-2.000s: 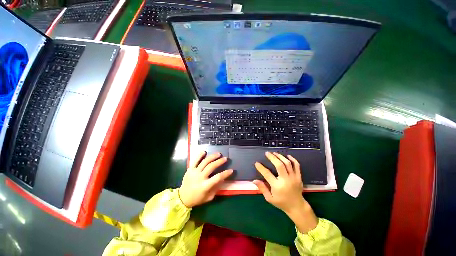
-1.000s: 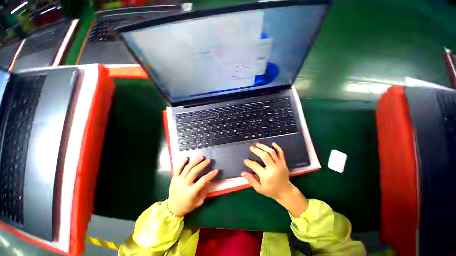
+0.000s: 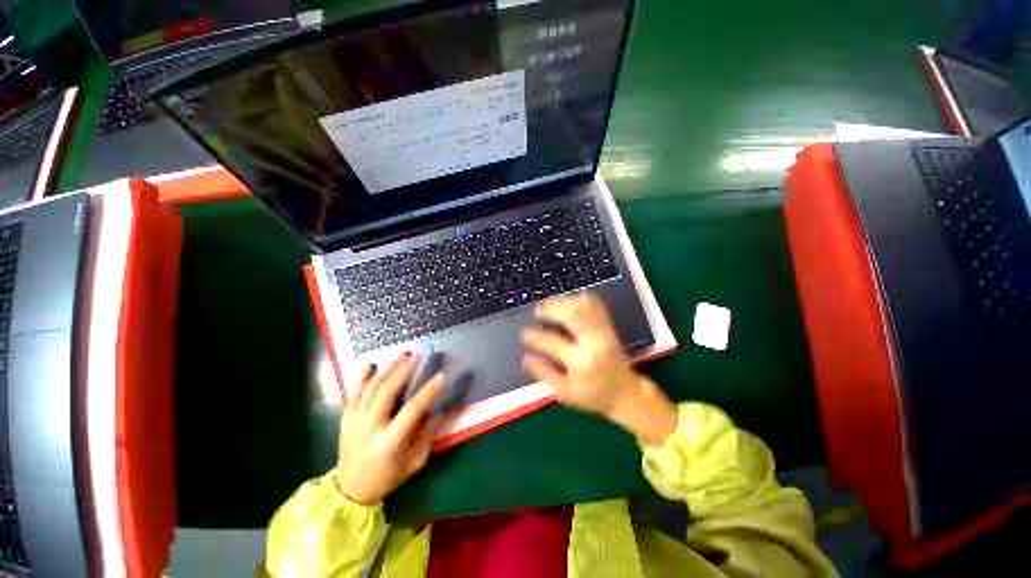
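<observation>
An open dark grey laptop (image 3: 475, 271) sits turned at an angle on a white liner and red pad (image 3: 497, 423). Its screen (image 3: 418, 124) is dark with a white text window (image 3: 435, 133) and light text at the upper right. My left hand (image 3: 390, 429) rests at the left palm rest, fingers apart, holding nothing. My right hand (image 3: 579, 356) is over the right palm rest, blurred, fingers apart and holding nothing. The left hand covers part of the palm rest's front edge. Whether the right hand touches the laptop cannot be told.
A small white square (image 3: 711, 325) lies on the green bench (image 3: 746, 248) right of the laptop. Another laptop on a red pad (image 3: 837, 339) stands at the right, one on a thick red pad (image 3: 147, 373) at the left. More laptops (image 3: 147, 90) stand at the back left.
The view has shifted, so the laptop appears further left and more turned. Its screen went from a light blue desktop to a dark view with a white window. My right hand has lifted and is blurred.
</observation>
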